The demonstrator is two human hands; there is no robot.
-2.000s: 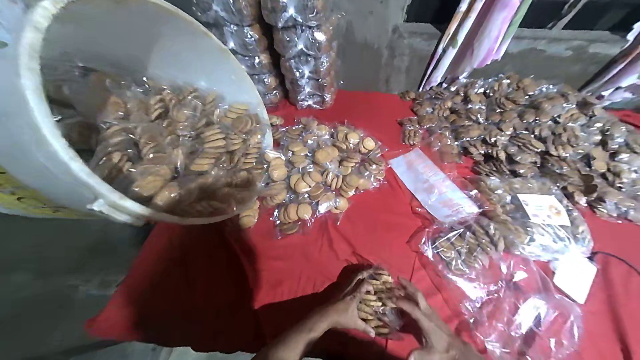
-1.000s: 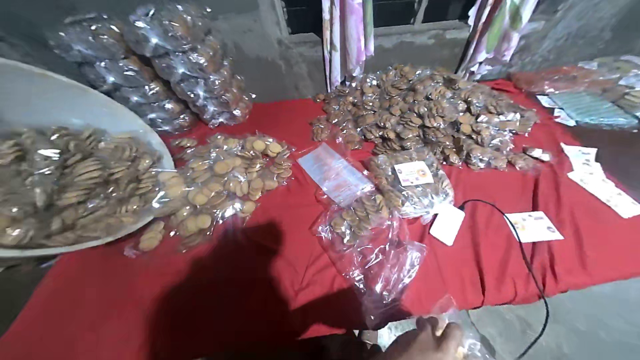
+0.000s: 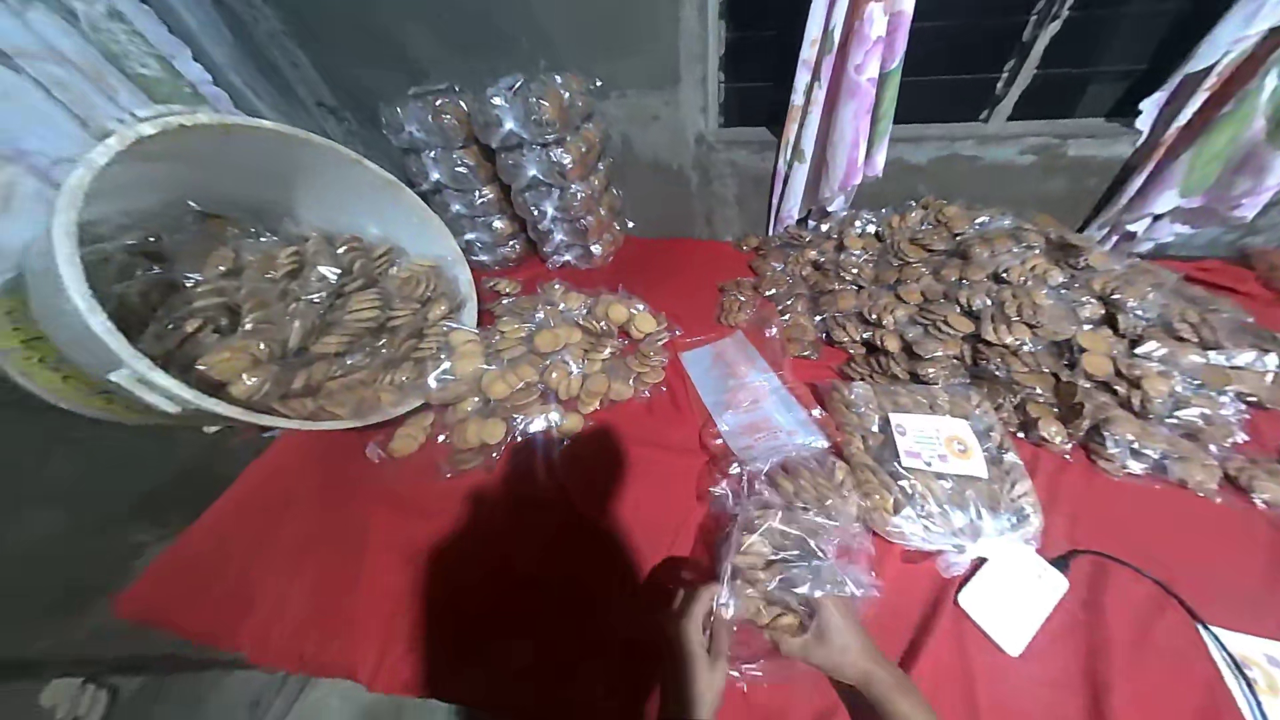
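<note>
Near the table's front edge, my left hand [image 3: 703,640] and my right hand [image 3: 832,640] hold the lower end of a clear plastic bag of round cookies [image 3: 775,565] from both sides. Just beyond it, more bagged cookies [image 3: 810,480] lie against a flat printed plastic sheet or bag [image 3: 752,395]. To the right rests a larger filled bag with a printed label [image 3: 940,445], its gathered end beside a white square device [image 3: 1012,598] with a black cable. My fingertips are partly hidden by the plastic and cookies.
A white bucket [image 3: 68,245] lies tilted at left, full of small cookie packets. Loose packets [image 3: 560,360] spread beside its mouth. A large heap of packets [image 3: 980,300] covers the back right. Stacked clear packs [image 3: 550,165] stand by the wall. Floral curtains [image 3: 845,100] hang behind the red-covered table [image 3: 300,560].
The view has swung right and back. Both hands are now on a bag beside the printed sheet; one second ago one hand was at the table's front edge with some clear plastic.
</note>
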